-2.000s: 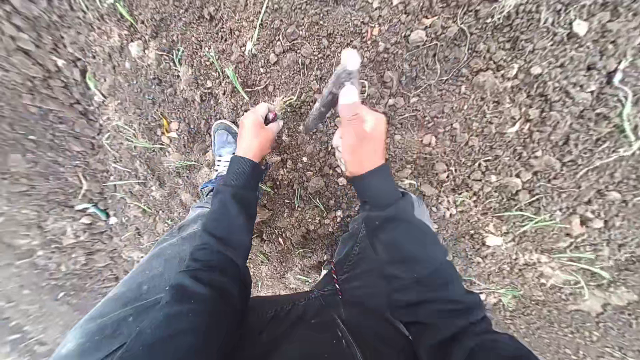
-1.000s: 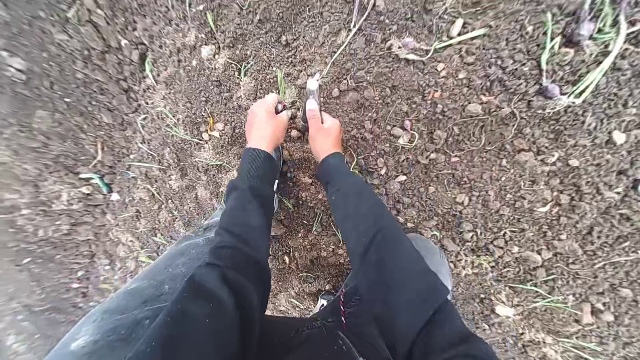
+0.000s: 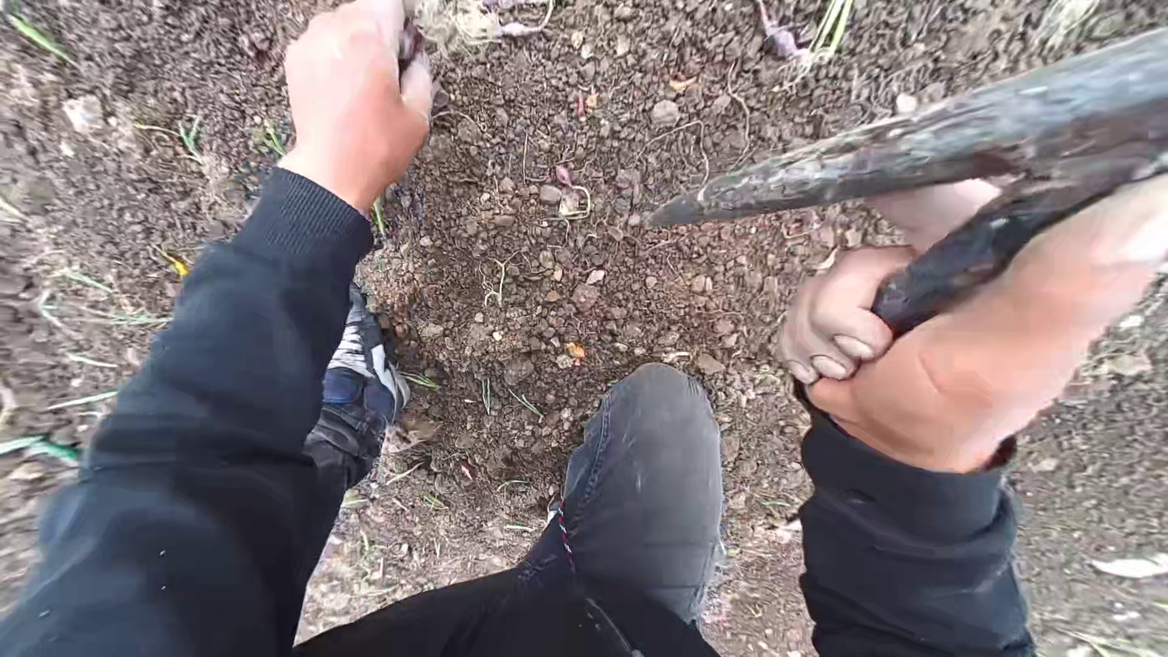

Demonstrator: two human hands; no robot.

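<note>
At the upper left, my left hand [image 3: 360, 100] is closed around a small dark purple bulb [image 3: 411, 44], which its fingers partly hide; it looks like an onion or shallot. Pale roots show just right of those fingers. At the right, my right hand [image 3: 958, 338] grips the dark shaft of a soil-stained tool [image 3: 912, 146] with a long pointed end, perhaps a small pick or hand hoe. The point is aimed left above the soil, and the tool's far end runs out of view. A small purplish bulb [image 3: 564, 175] lies on the soil between my hands.
Crumbly brown soil [image 3: 584, 310] with small stones spreads all around. Purple bulbs with green stems [image 3: 780, 36] lie at the top. My shoe [image 3: 351, 392] is at the left and my knee [image 3: 648, 474] at the bottom middle. Green shoots [image 3: 100, 315] are scattered at the left.
My hands were close together at the soil one second ago and are now wide apart. The right hand has moved right, with the tool raised nearer the camera.
</note>
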